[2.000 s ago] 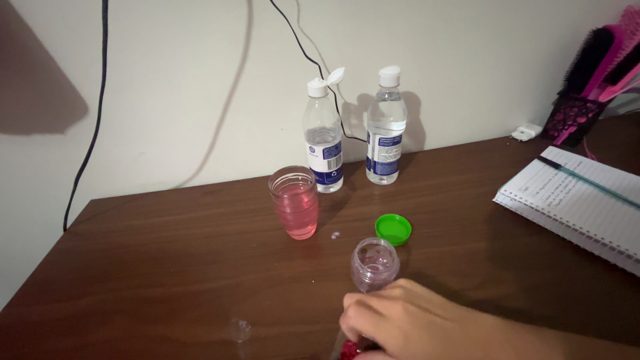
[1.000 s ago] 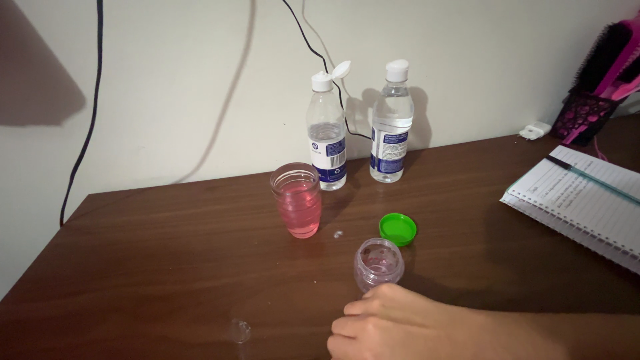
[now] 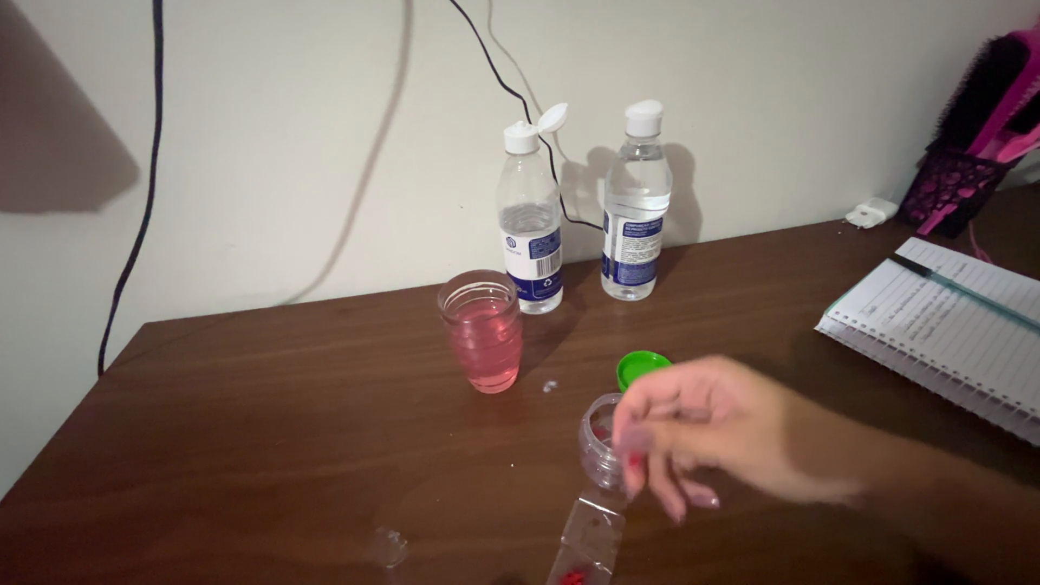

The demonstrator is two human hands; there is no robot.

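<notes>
My right hand [image 3: 707, 431], blurred, hovers at the right side of a small clear round jar [image 3: 600, 455], with a tiny red piece [image 3: 635, 461] pinched between thumb and finger. Something red shows inside the jar. Partly behind the hand, a green lid [image 3: 640, 367] lies on the wooden desk. Below the jar is a clear plastic packet [image 3: 591, 532] with small red pieces [image 3: 573, 578] at its lower end. A ridged clear cup [image 3: 486, 345] of pink liquid stands to the left. My left hand is out of the frame.
Two clear plastic bottles, one with its flip cap up [image 3: 532, 219] and one with its cap down [image 3: 636, 211], stand by the wall. A spiral notebook [image 3: 942, 325] with a pen [image 3: 967, 292] lies at right, near a white plug adapter [image 3: 871, 213] and a brush holder [image 3: 955, 191].
My right hand has lifted from below the jar up to its right side, and the packet it covered now shows. The jar, lid, cup and bottles stay in place.
</notes>
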